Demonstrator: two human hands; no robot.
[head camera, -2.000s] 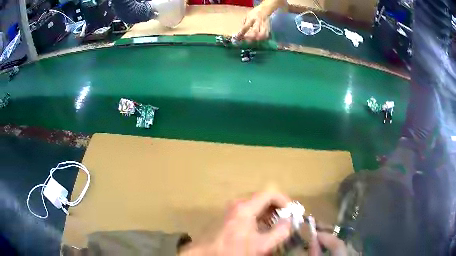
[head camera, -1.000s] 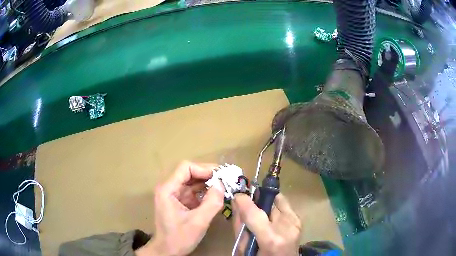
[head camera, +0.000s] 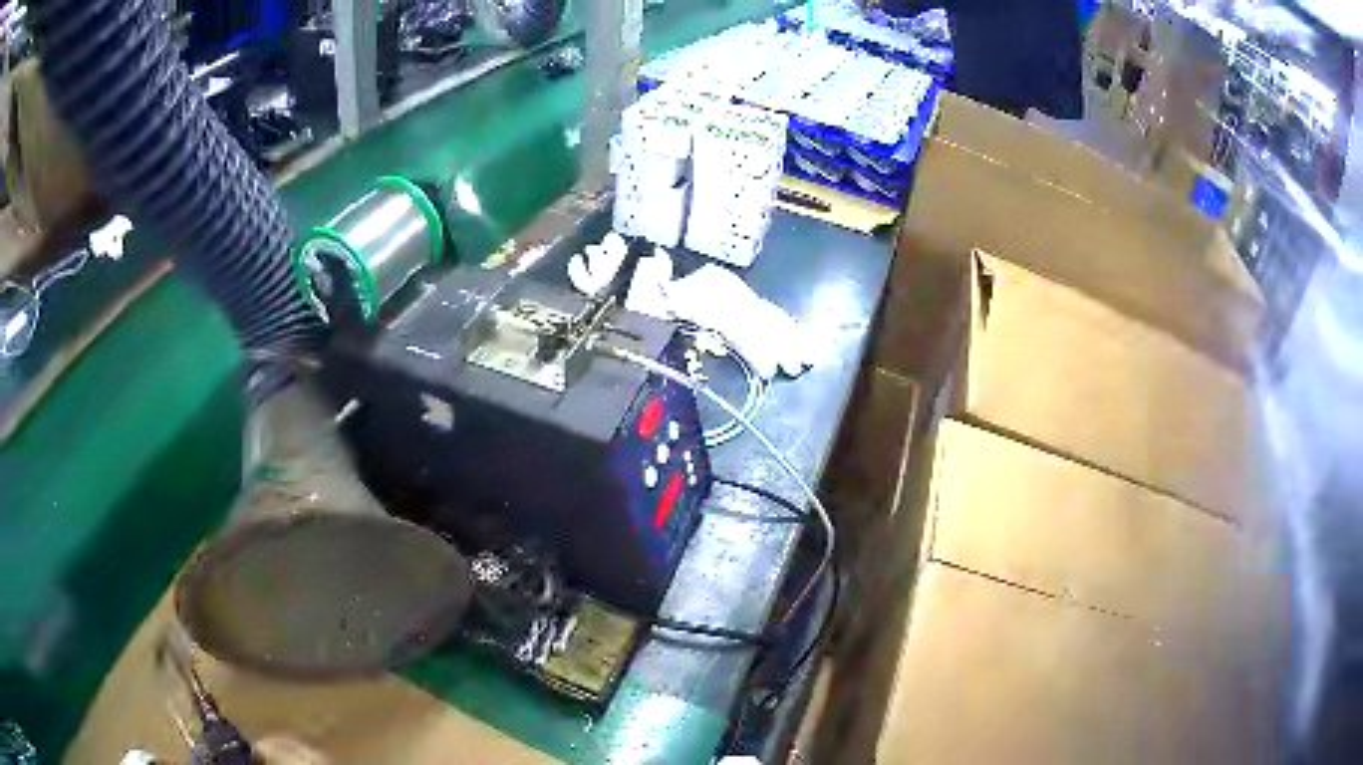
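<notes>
My left hand and my right hand are out of the picture. The soldering iron (head camera: 221, 738) shows at the bottom left, cut off by the lower edge, with its metal tip pointing up beside the fume hood (head camera: 322, 598). What holds the iron is hidden. A small white bit (head camera: 138, 758) at the lower edge left of the iron is too cut off to identify. The tan cardboard sheet (head camera: 404, 725) lies under the hood's mouth.
Behind the hood stand the black soldering station (head camera: 508, 448) and the solder wire spool (head camera: 374, 247). White gloves (head camera: 733, 314), a white stack (head camera: 695, 180) and blue trays (head camera: 852, 150) are further back. Large cardboard boxes (head camera: 1076, 598) fill the right. The green belt (head camera: 105, 493) runs along the left.
The view has swung to the right. Both hands and the white part in them have left the picture; the station, gloves, trays and boxes have come into view.
</notes>
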